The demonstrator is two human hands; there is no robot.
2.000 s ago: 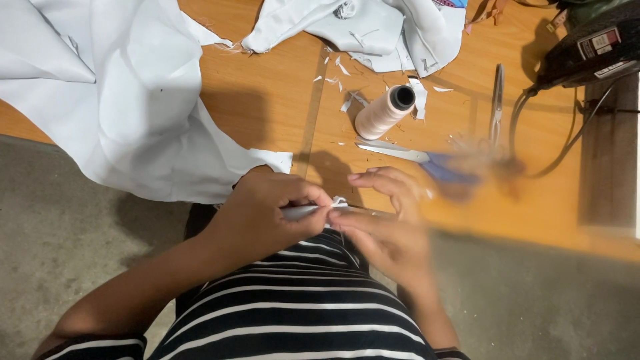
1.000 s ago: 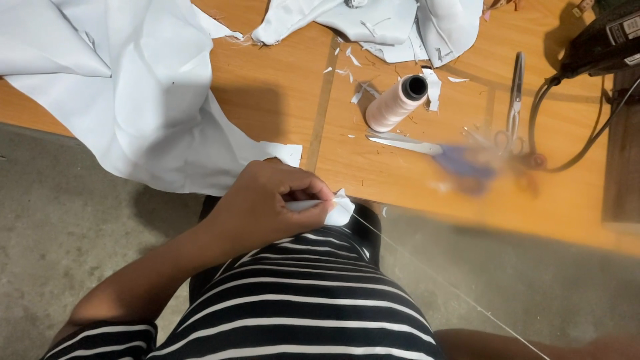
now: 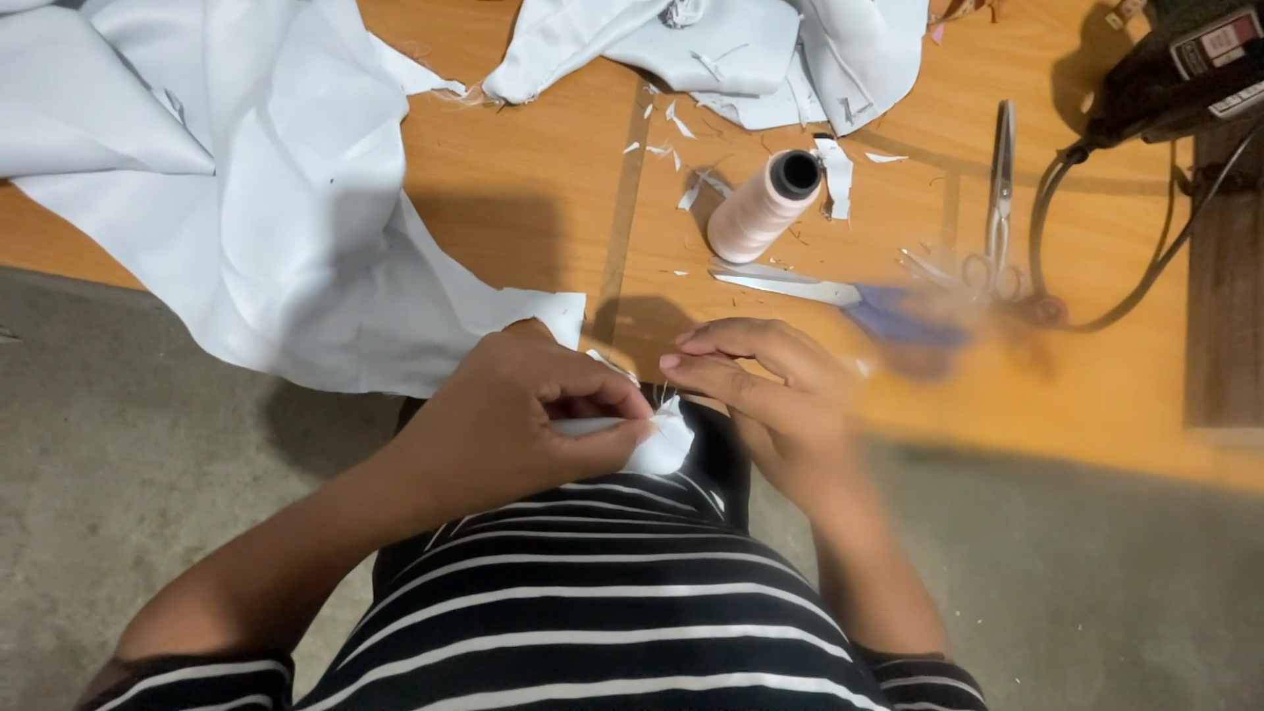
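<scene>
My left hand (image 3: 553, 420) pinches a small piece of white fabric (image 3: 664, 442) over my lap, at the table's edge. To its right is my right hand (image 3: 780, 395), fingers bent close to the fabric, with a thin thread or needle between them that is hard to make out. Beyond the hands, a cone of pale pink thread (image 3: 755, 212) stands on the wooden table. Scissors with blue handles (image 3: 879, 304) lie just past my right hand, their handle end blurred. A large white cloth (image 3: 286, 197) drapes over the table edge at the left.
More white fabric pieces (image 3: 731, 49) lie at the back, with scraps and thread bits around the cone. Metal scissors (image 3: 1001, 197) lie farther right. A dark machine (image 3: 1175, 74) with a looping cable (image 3: 1047, 227) occupies the back right corner.
My right hand, out at the lower right one second ago with a thread stretched toward it from the fabric, is back beside the fabric. My left hand keeps its hold.
</scene>
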